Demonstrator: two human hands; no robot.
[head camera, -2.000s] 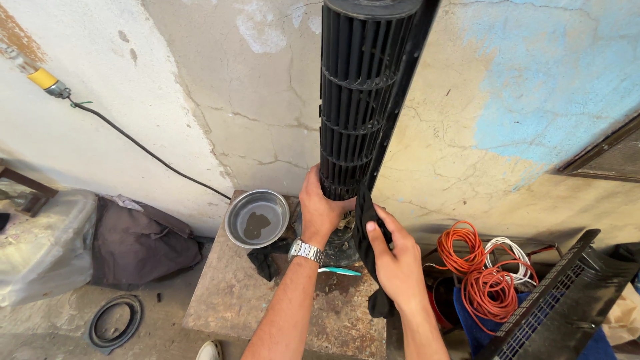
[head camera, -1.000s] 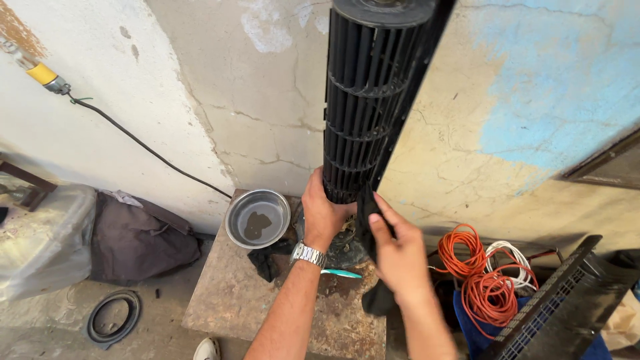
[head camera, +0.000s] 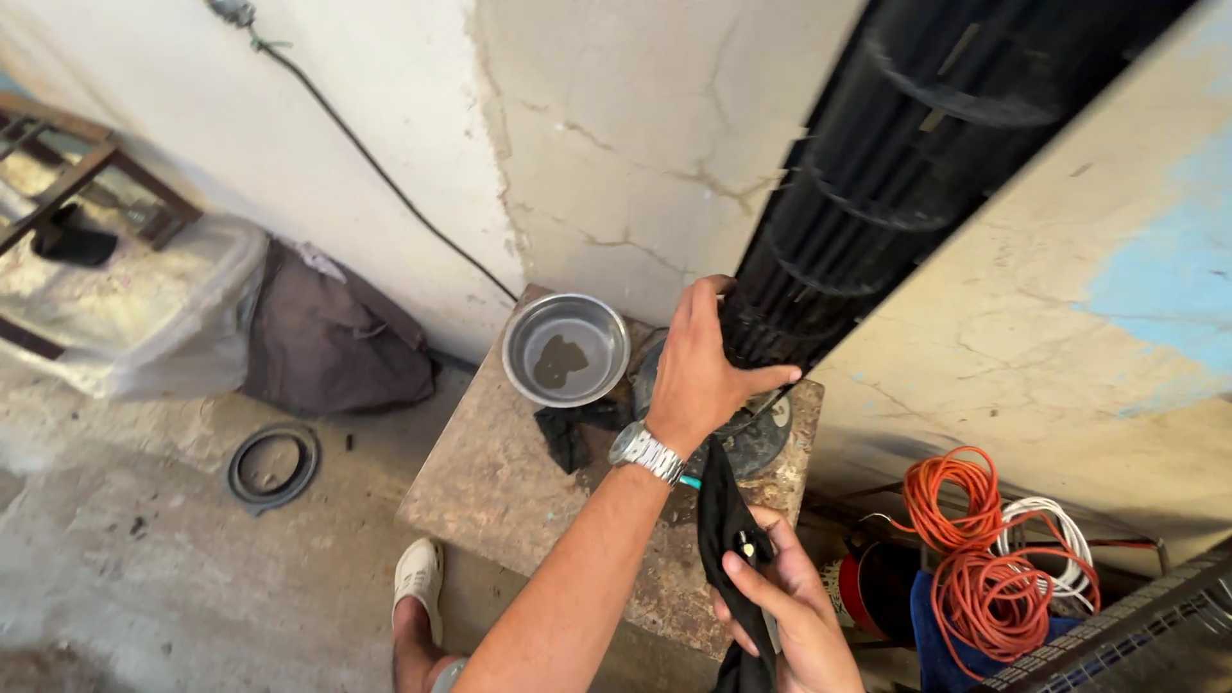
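Observation:
A black tower fan body with a ribbed cylindrical blower wheel leans up and to the right. My left hand, with a metal-band watch at the wrist, grips its lower end, thumb and fingers spread around it. Lower down, my right hand holds a black cloth that has a small shiny piece on it. Under the fan body sits a dark round base, partly hidden by my left hand. A metal bowl with a little murky liquid stands on the worn table, beside another black cloth.
Coiled orange cords and a white cord lie at the right, near a black grille panel. On the floor at left are a dark ring and a dark fabric bag. A black cable runs down the wall.
My right hand has moved down, away from the fan body, with the black cloth still in it. The fan body now tilts further right. My left hand remains at its lower end. The view has shifted.

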